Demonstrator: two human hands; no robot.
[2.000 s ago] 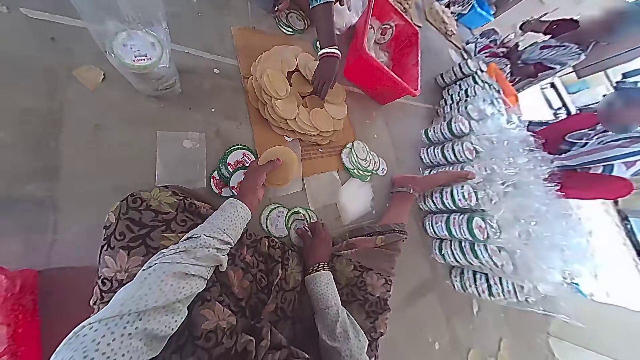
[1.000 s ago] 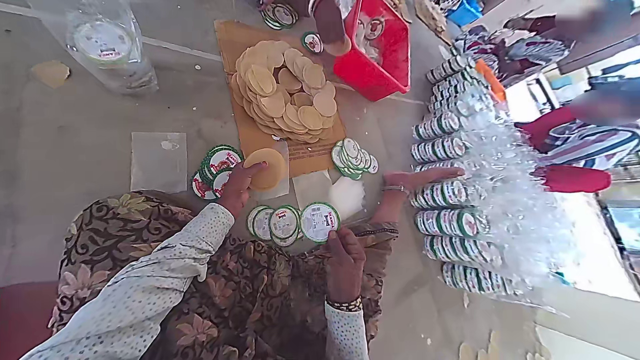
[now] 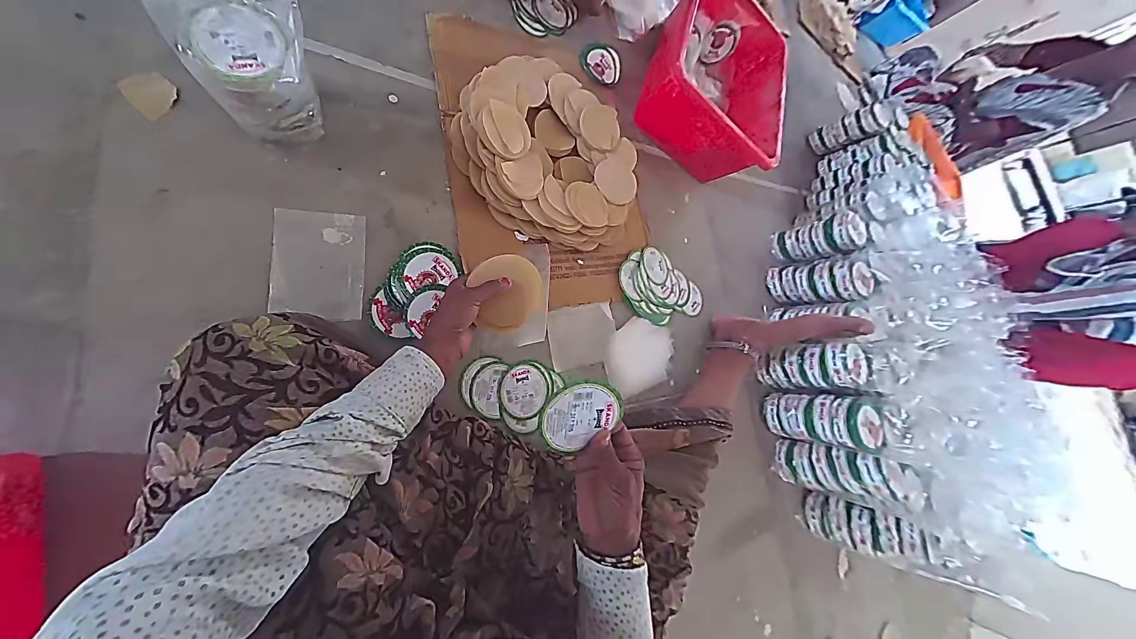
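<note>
My left hand (image 3: pixel 454 327) grips a small stack of thin tan discs (image 3: pixel 508 293) by its edge, over a clear plastic sheet. Between the fingers of my right hand (image 3: pixel 611 484) is a round green-rimmed printed label (image 3: pixel 581 417), tilted a little. Just left of that label, more round labels (image 3: pixel 525 390) lie overlapping by my lap. A pile of red, white and green labels (image 3: pixel 424 271) is beside my left hand. Beyond both hands, a ring-shaped heap of tan discs (image 3: pixel 519 169) rests on a cardboard sheet (image 3: pixel 586 282). Smaller round labels (image 3: pixel 655 280) lie to its near right.
A red plastic basket (image 3: pixel 710 98) stands at the back. Rows of packed rolls in clear bags (image 3: pixel 821 422) line the right side. A filled clear bag (image 3: pixel 240 53) is at upper left. My foot (image 3: pixel 790 328) extends near the rows. Other people sit at far right.
The right hand has lifted a label from the group near my lap and now holds it up. Another person's hand, over the tan heap two seconds ago, is gone from there. My left hand still holds tan discs.
</note>
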